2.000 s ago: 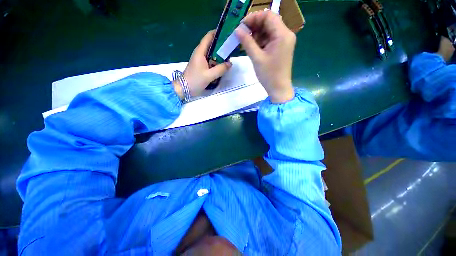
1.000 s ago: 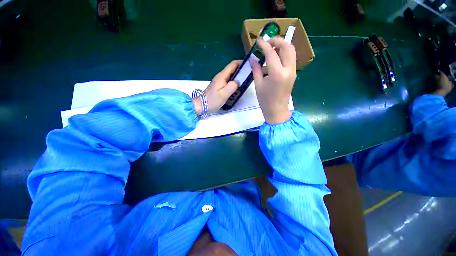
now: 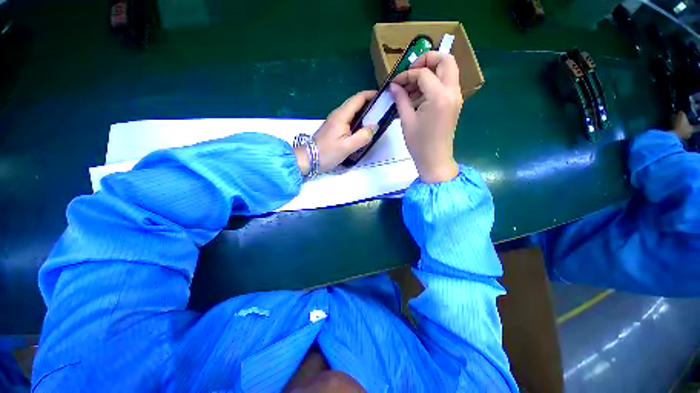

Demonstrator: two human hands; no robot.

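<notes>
My left hand [image 3: 338, 140] holds a narrow black device unit [image 3: 358, 156] with a green face, tilted with its green end [image 3: 423, 46] up and to the right. A white label [image 3: 379, 108] lies along the unit's face, its lower end by my left thumb. My right hand [image 3: 431, 107] has its thumb and fingertips at the label's upper end. The fingers hide part of the unit. White label sheets [image 3: 192, 132] lie on the bench beneath my left hand and forearm.
A small cardboard box [image 3: 466, 77] with a white strip [image 3: 447, 44] stands behind my right hand. Grouped black curved units [image 3: 587, 96] lie at the right. More units line the far side. A co-worker's blue sleeve [image 3: 664, 180] is at the right edge. A large carton [image 3: 529, 315] stands below the bench edge.
Since two seconds ago, the view has shifted and the white label has gone from above the unit onto its face. In the last second, my right hand has moved slightly up and right.
</notes>
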